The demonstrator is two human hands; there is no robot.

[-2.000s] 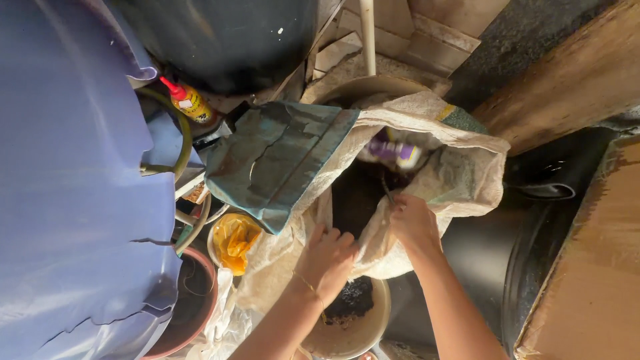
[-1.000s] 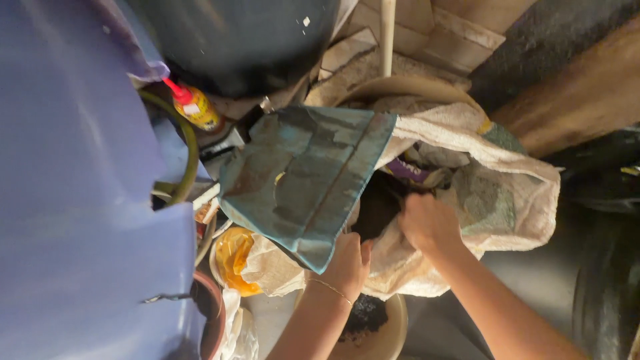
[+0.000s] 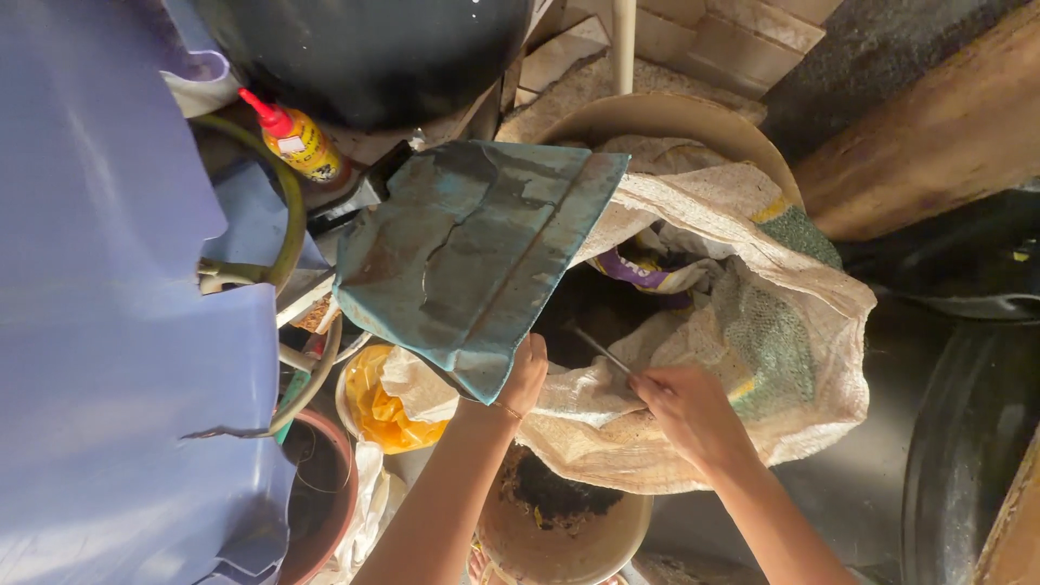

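A woven plastic sack [image 3: 821,349] lies with its mouth spread, dark inside, with a purple and white plastic packet [image 3: 630,268] near its upper edge. My right hand [image 3: 686,406] is closed around a thin metal rod [image 3: 601,348] that points into the mouth. My left hand [image 3: 528,378] is at the near rim of the sack, its fingers partly hidden by a cracked blue-green plastic sheet [image 3: 487,252] that covers the sack's left side; what it grips is not clear. Below the sack stands a beige pot [image 3: 569,552] with dark soil [image 3: 561,491].
A large blue plastic sheet [image 3: 122,341] fills the left. A yellow bottle with a red nozzle [image 3: 301,142] lies beside a green hose [image 3: 290,219]. Nearby are a terracotta-coloured pot [image 3: 345,496] and a tub with orange plastic [image 3: 382,406]. A wooden beam [image 3: 918,122] crosses the upper right.
The thin metal rod now shows clearly in my right hand. My left hand is now partly behind the edge of the blue-green sheet. The view has shifted.
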